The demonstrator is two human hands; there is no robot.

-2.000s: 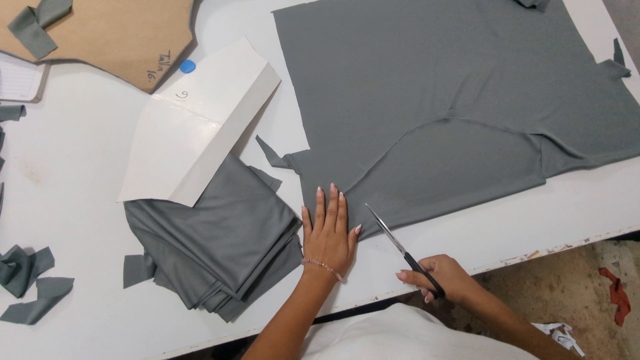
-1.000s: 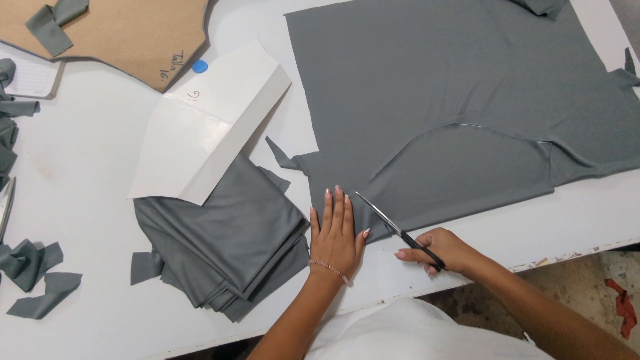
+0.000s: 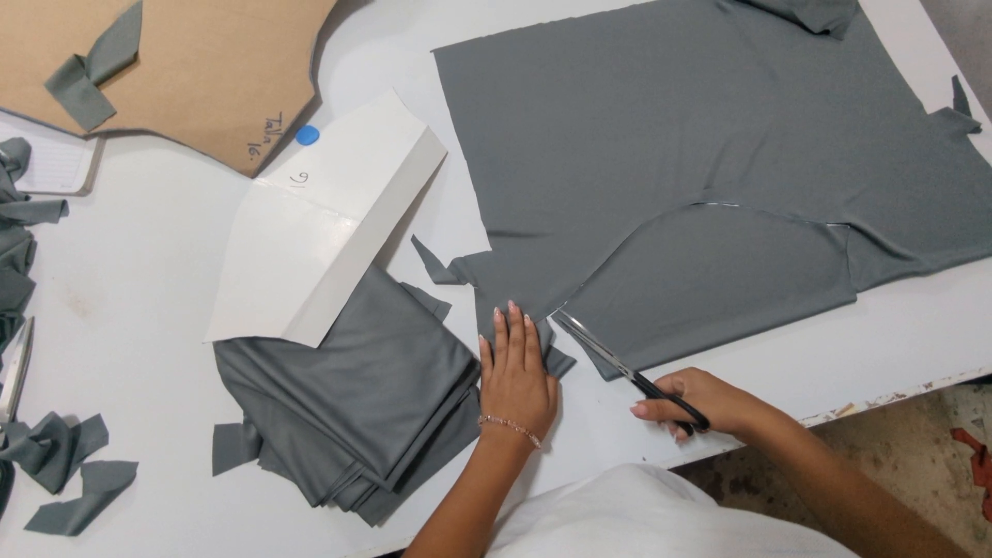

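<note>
Gray fabric [image 3: 659, 116] lies spread over the right part of the table, a curved cut running across it. In my right hand [image 3: 697, 403] are black-handled scissors [image 3: 601, 345], their tips at the left end of that cut, beside my left fingertips. My left hand [image 3: 519, 380] lies flat with fingers spread, pressing the fabric's lower left corner, and wears a beaded bracelet. Close by its left side is a folded stack of gray fabric [image 3: 341, 403], partly covered by a white paper pattern piece [image 3: 310, 232] with a blue dot.
A brown cardboard pattern [image 3: 209, 77] with a fabric scrap on it fills the upper left, over part of a notebook [image 3: 54, 159]. More gray scraps [image 3: 81, 496] and a metal blade [image 3: 15, 372] lie at the left. The white table's front edge [image 3: 876, 403] runs below my right hand.
The scissors have cut from the fabric's lower edge up to the curved line, and a gap with white table showing has opened between my hands. My left hand stays on the fabric.
</note>
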